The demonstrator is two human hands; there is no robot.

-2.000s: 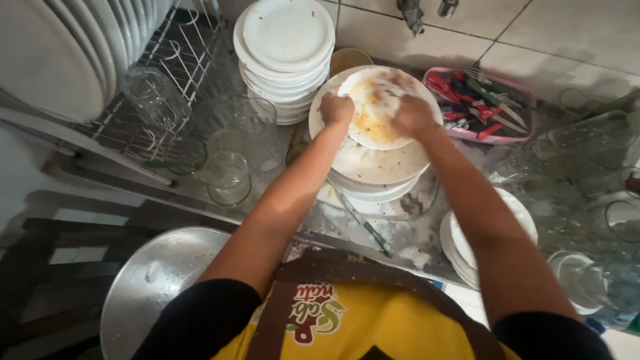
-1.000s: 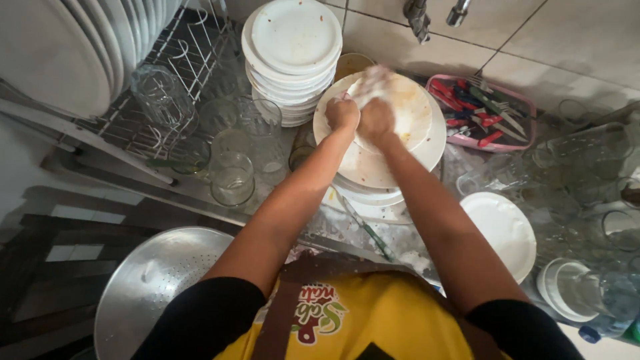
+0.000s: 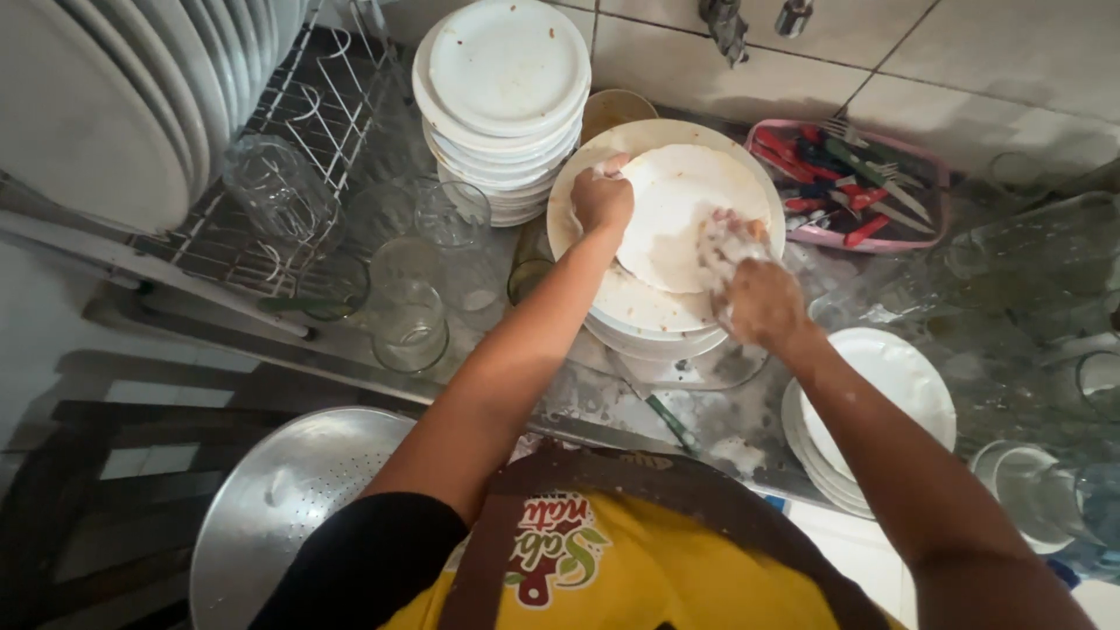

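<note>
A small white plate [image 3: 674, 210] with light soiling lies over a stack of larger white plates [image 3: 647, 311] dotted with food bits. My left hand [image 3: 604, 194] grips its left rim. Soapy foam covers the fingers of my right hand [image 3: 752, 284], which presses on the plate's right side; a sponge or cloth under those fingers cannot be made out. Behind and left stands a tall stack of small white plates [image 3: 512, 66]. A few white plates [image 3: 901, 394] are piled at the right, beside my right forearm. A green-handled knife [image 3: 669, 422] lies in front of the large plates.
Drinking glasses [image 3: 409, 325] stand left, below a wire dish rack [image 3: 306, 122] with plates and a glass mug. A pink basket [image 3: 941, 197] holds red-handled cutlery. Glassware [image 3: 1024, 262] crowds the right. A metal colander [image 3: 262, 516] sits low left; a faucet [image 3: 726, 31] is on the tiled wall.
My right hand has moved rightward from near my left hand to the plate's right side. The pile at the right held fewer visible food marks on top one second ago than two seconds ago.
</note>
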